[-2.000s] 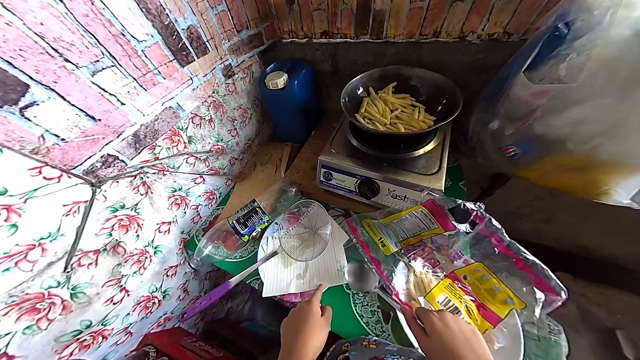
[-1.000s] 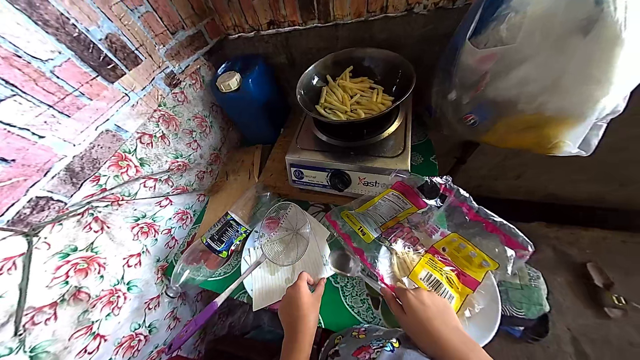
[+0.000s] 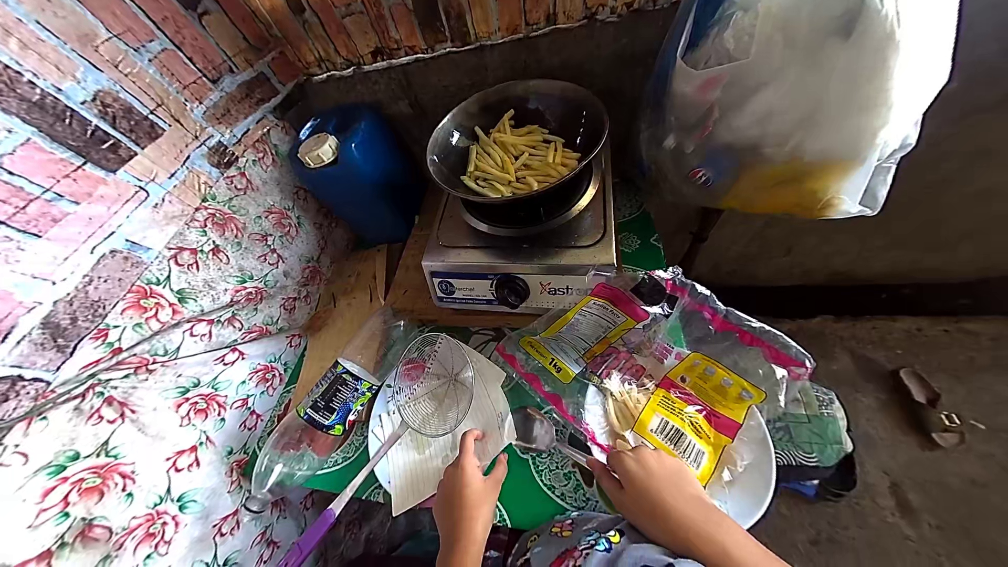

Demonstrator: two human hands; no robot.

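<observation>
My left hand (image 3: pixel 470 494) is raised beside the white plate (image 3: pixel 380 453), its thumb and index finger apart and nothing in it. Lined paper (image 3: pixel 417 480) covers that plate, with a wire mesh skimmer (image 3: pixel 435 386) with a purple handle lying on top. My right hand (image 3: pixel 642 480) is at the handle end of a metal ladle (image 3: pixel 535 431), against the plastic fries bag (image 3: pixel 685 417); its fingertips are partly hidden, so its grip is unclear. Some pale fries (image 3: pixel 626 402) show in the bag, which rests over another white plate (image 3: pixel 760 472). Cut potato fries (image 3: pixel 516 157) sit in a wok (image 3: pixel 575 110).
The wok stands on a gas stove (image 3: pixel 520 287). Left of it is a blue jerrycan (image 3: pixel 362 173); a clear plastic bottle (image 3: pixel 339 398) lies nearer. A filled plastic bag (image 3: pixel 780 118) hangs at upper right. A sandal (image 3: pixel 933 409) lies on the floor at right.
The view has shifted to the right. My left hand's index finger and thumb have spread apart since the previous frame. The wok, skimmer and bag keep their places.
</observation>
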